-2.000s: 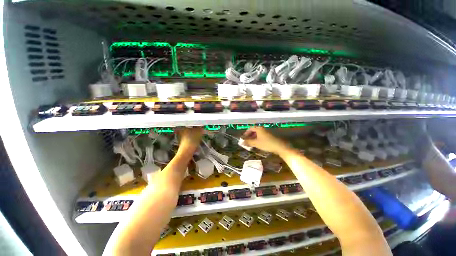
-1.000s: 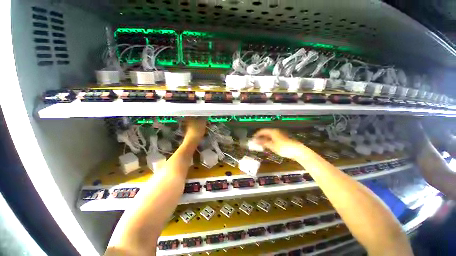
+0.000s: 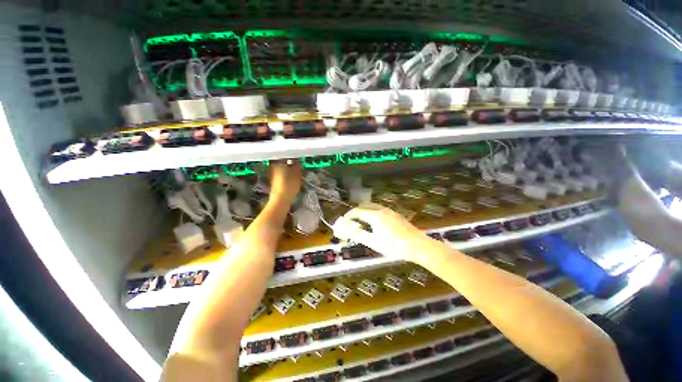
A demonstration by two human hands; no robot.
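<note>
My right hand [image 3: 383, 230] is bare and closed around a white power adapter [image 3: 345, 227] just above the front edge of the middle shelf. A thin white cord runs from it toward the shelf back. My left hand [image 3: 286, 179] reaches deep into the middle shelf, near the green-lit panels; the upper shelf edge partly hides its fingers, so its grip cannot be told. Another white adapter [image 3: 305, 218] with looped cord stands between my hands. More adapters [image 3: 190, 237] stand to the left on the yellow socket board [image 3: 161, 252].
The upper shelf rail [image 3: 299, 145] runs just above my hands. Corded adapters [image 3: 372, 101] line that shelf. Sockets [image 3: 313, 298] sit in rows on the shelf below. Another person's arm [image 3: 639, 194] reaches in at the right, near a blue object [image 3: 574, 265].
My right hand has moved left and toward the shelf front and now holds the adapter there. My left hand remains deep in the shelf. The view has shifted slightly.
</note>
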